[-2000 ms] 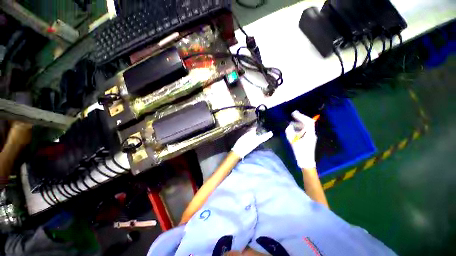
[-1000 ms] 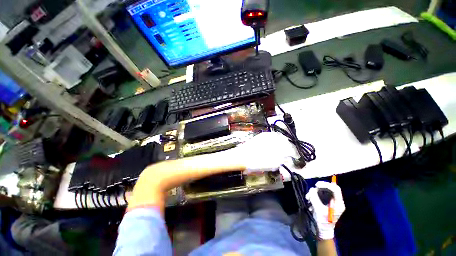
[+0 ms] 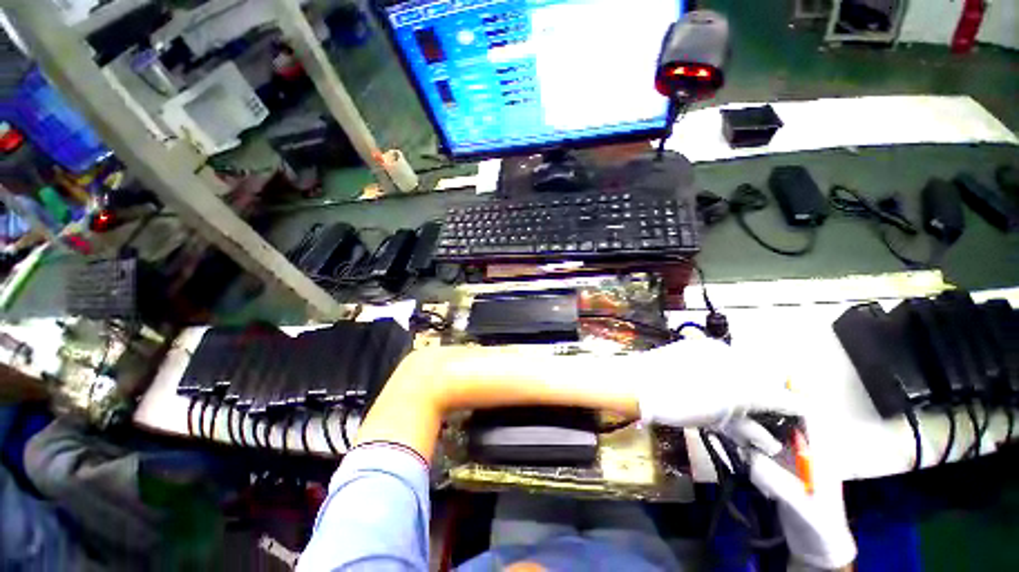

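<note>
Two test fixtures lie in front of me, the rear one (image 3: 635,293) and the front one (image 3: 626,467). A black power adapter (image 3: 523,316) lies in the rear fixture, another (image 3: 532,444) in the front one. My gloved left hand (image 3: 702,385) reaches across, right of the fixtures, its fingertips close to my right hand; what it holds is hidden. My gloved right hand (image 3: 796,475) grips a slim orange stick (image 3: 801,456), possibly a marker. Black cable (image 3: 726,475) hangs beneath the hands, partly hidden; whether either hand holds it is unclear.
Rows of adapters stand on the white bench at left (image 3: 293,363) and right (image 3: 933,346). Behind are a keyboard (image 3: 568,227), a lit monitor (image 3: 536,73) and a red-glowing scanner (image 3: 691,62). More adapters (image 3: 796,194) lie on the grey-green table. Someone's dark sleeve (image 3: 84,464) is at lower left.
The view has swung up towards the monitor. My left hand has moved from the front fixture's right end across its top and beyond; my hands are now close together above the bench.
</note>
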